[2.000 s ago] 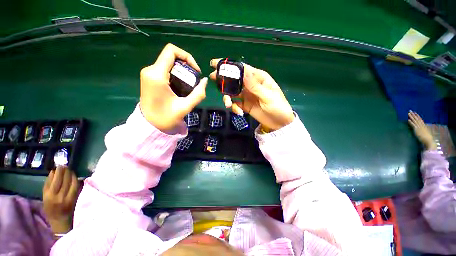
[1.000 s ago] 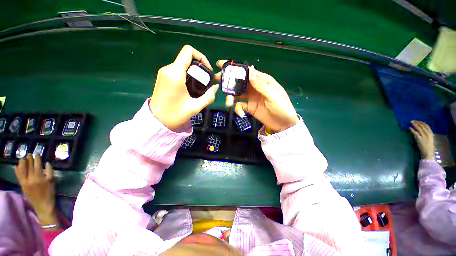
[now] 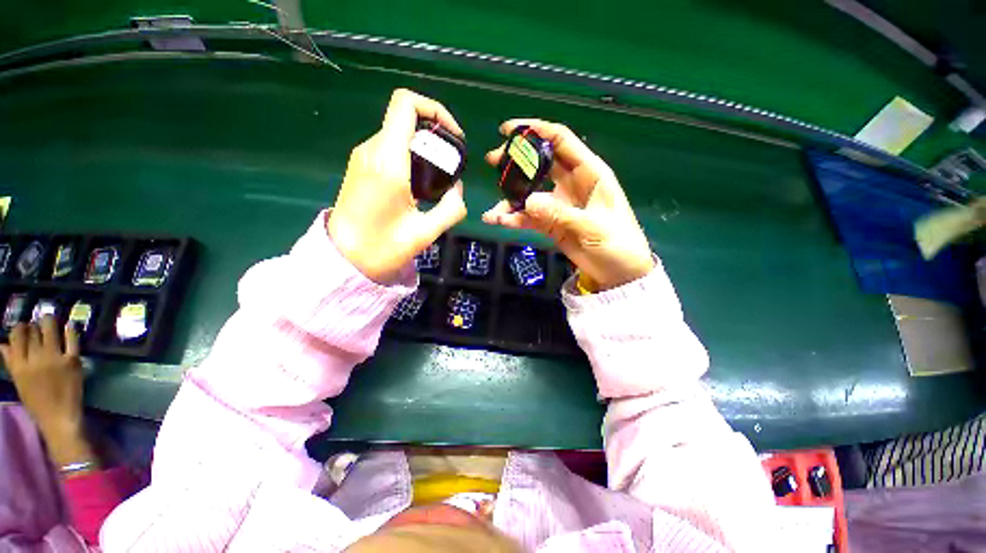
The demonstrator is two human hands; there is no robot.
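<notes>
My left hand holds a smartwatch body by its edges; its dark face shows a white bar. My right hand holds a second smartwatch body, tilted, with a pale yellow-green area and a thin red line on its face. The two units are apart, above the bench. Below them lies a black pocket tray, partly hidden by my wrists and sleeves. Several units in it show white grid lines; one has a small orange spot. At least one pocket right of it is dark.
Another black tray with lit units lies left on the green bench, a neighbour's hand at it. A red tray with dark units and a paper sheet is lower right. A blue sheet and a blurred hand are at right.
My right hand has turned and tilted its unit, whose face went from mostly white to yellow-green. My left hand shifted slightly right. The left neighbour's hand moved left; the right neighbour's hand moved up.
</notes>
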